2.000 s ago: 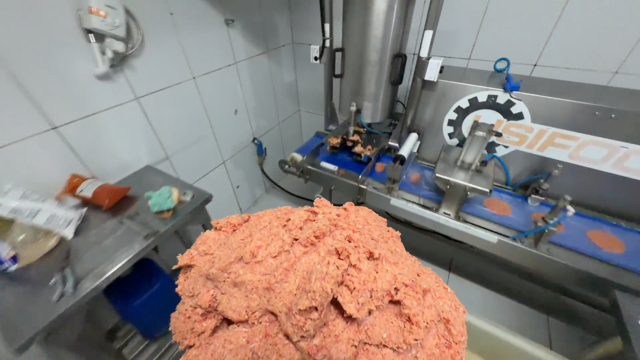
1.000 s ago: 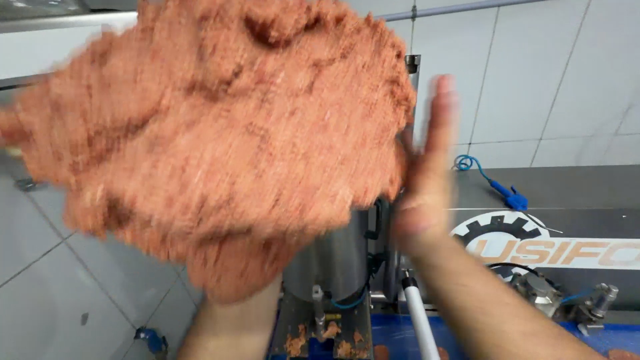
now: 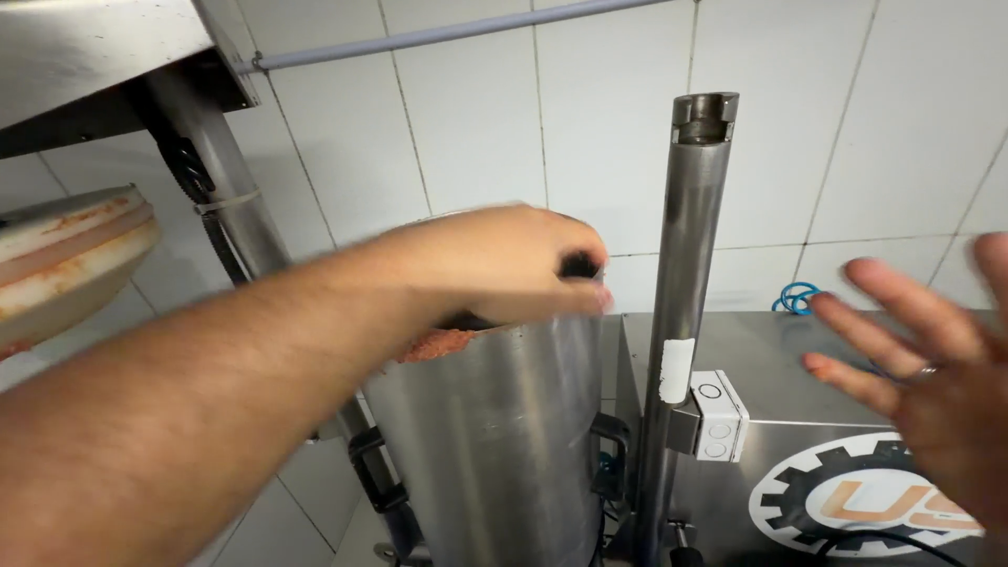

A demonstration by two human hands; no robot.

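Note:
My left hand point(image 3: 524, 264) is blurred over the mouth of a tall stainless-steel cylinder point(image 3: 496, 441), its fingers curled at the right rim. Whether it grips the rim or anything else does not show. Some ground meat point(image 3: 435, 345) clings to the rim under my left wrist; the cylinder's inside is mostly hidden by my arm. On the right, my right hand point(image 3: 937, 362) is raised with spread fingers, holding nothing, in front of the steel machine point(image 3: 740, 339). A small smear of meat marks one fingertip.
A round, whitish plunger head point(image 3: 79, 244) smeared with meat hangs at the left, below a steel housing point(image 3: 102, 47). An upright steel post point(image 3: 693, 236) with a white junction box point(image 3: 718, 417) rises right of the cylinder. Black handles point(image 3: 610, 457) flank the cylinder, and tiles line the wall.
The large mass of ground meat, held up in front of my view a second ago, is out of my hands. My left hand is now over the cylinder and my right hand is off to the right.

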